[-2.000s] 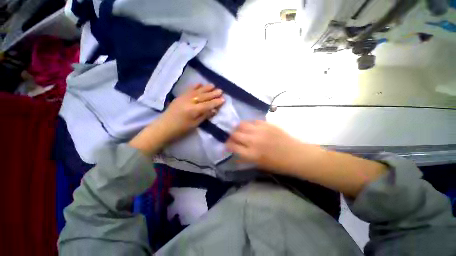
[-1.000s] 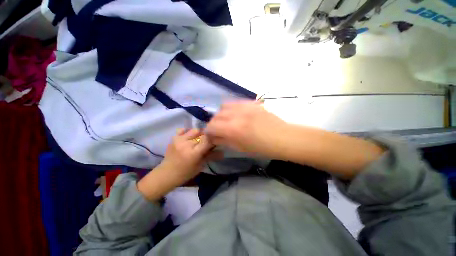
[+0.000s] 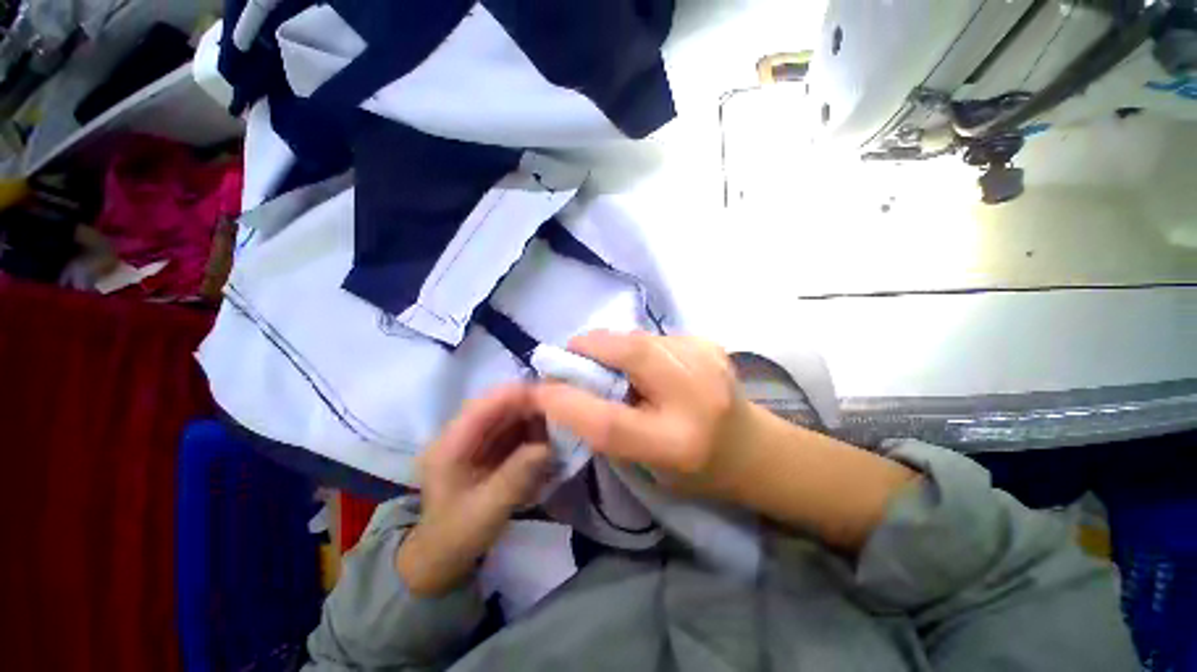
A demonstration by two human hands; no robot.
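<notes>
A garment bundle of joined pale grey panels [image 3: 335, 282] and navy panels [image 3: 420, 184] lies on the table left of the machine. Its near end reaches the table's front edge. My right hand [image 3: 670, 400] pinches a folded pale edge of the cloth between thumb and fingers. My left hand [image 3: 486, 460] is just left of it, slightly blurred, fingers curled at the same cloth; whether it grips is unclear. A narrow navy strip [image 3: 509, 332] runs up from the fingers. A pale flap with a stitched line [image 3: 492, 250] lies above the hands.
The sewing machine head [image 3: 919, 66] is at upper right, its presser foot area lit. The ribbed table edge [image 3: 971, 423] runs along the right front. Blue baskets stand at lower left [image 3: 236, 525] and lower right [image 3: 1162, 578]. Red cloth [image 3: 85, 460] hangs at far left.
The near end of the cloth has been drawn toward my body and folded up. My right hand has turned and now pinches an edge. My left hand has moved slightly down. The camera view has shifted.
</notes>
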